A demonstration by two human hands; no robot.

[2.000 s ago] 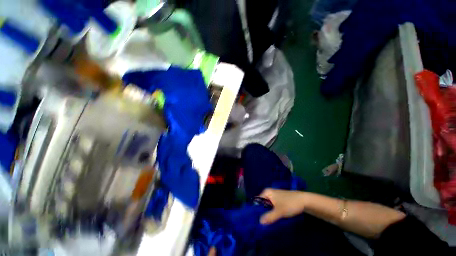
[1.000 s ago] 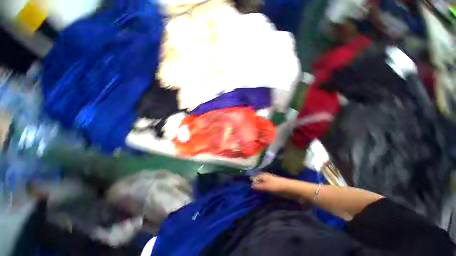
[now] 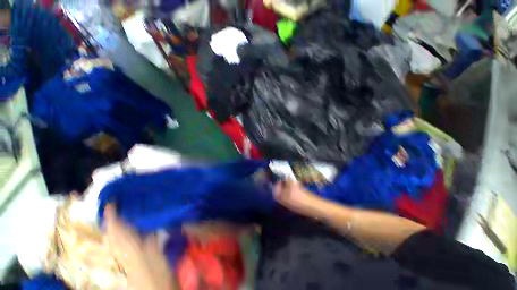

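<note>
A royal-blue garment (image 3: 187, 192) is stretched between my two hands in front of my lap, blurred by motion. My right hand (image 3: 292, 195), with a thin bracelet at the wrist, grips its right end. My left hand (image 3: 127, 243) is at its lower left edge, strongly blurred and partly cut off by the bottom of the picture; its fingers appear to hold the blue cloth. No tool can be made out in either hand.
A blue cloth pile (image 3: 380, 170) lies to the right, over dark red cloth (image 3: 425, 201). A large black plastic heap (image 3: 334, 85) stands ahead. Orange-red cloth (image 3: 210, 260) and cream cloth (image 3: 79, 243) lie below left. More blue garments (image 3: 96, 107) are at upper left.
The view has swung right, away from the machine table. My left hand has come into view, and the blue garment is now raised and spread between both hands.
</note>
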